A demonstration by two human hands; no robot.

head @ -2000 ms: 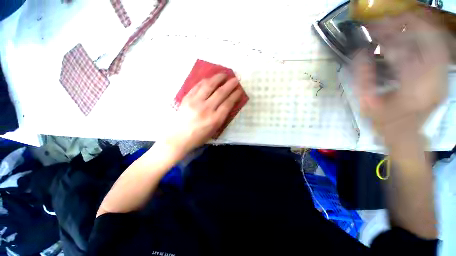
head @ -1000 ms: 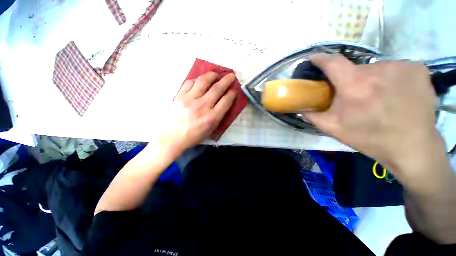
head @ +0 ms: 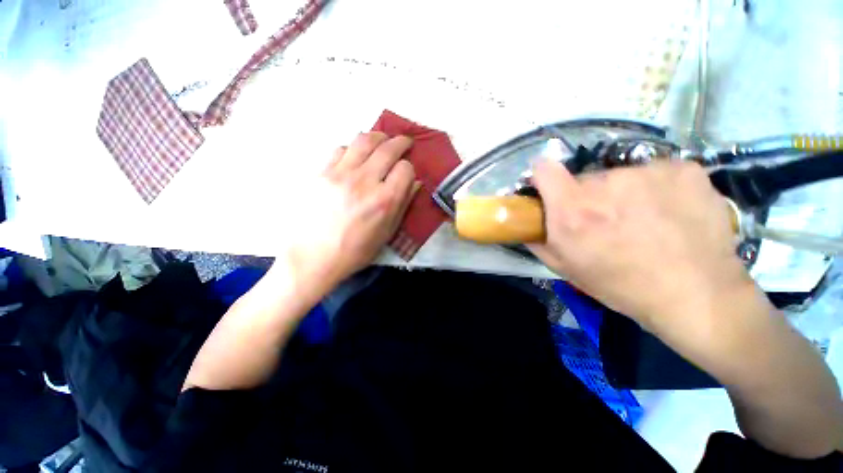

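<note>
A red patch pocket piece [head: 428, 152] lies plain side up near the table's front edge, with a bit of plaid at its lower corner. My left hand [head: 356, 199] rests on its left part, fingers bent, hiding that part. My right hand [head: 638, 231] is closed around the yellow-brown wooden handle [head: 501, 220] of the steam iron [head: 504, 171]. The iron's pointed tip is over the right edge of the red piece.
A plaid pocket [head: 148, 131] lies flat at the left on the white table [head: 268, 175]. Crinkled plaid strips [head: 263, 57] lie beyond it. A black hose [head: 786, 175] runs from the iron to the right. Dark clothing [head: 120, 351] is heaped below left.
The iron, gripped by my right hand, has come from the far right to the red piece. My left hand's fingers have drawn back slightly to the left, showing more of the piece.
</note>
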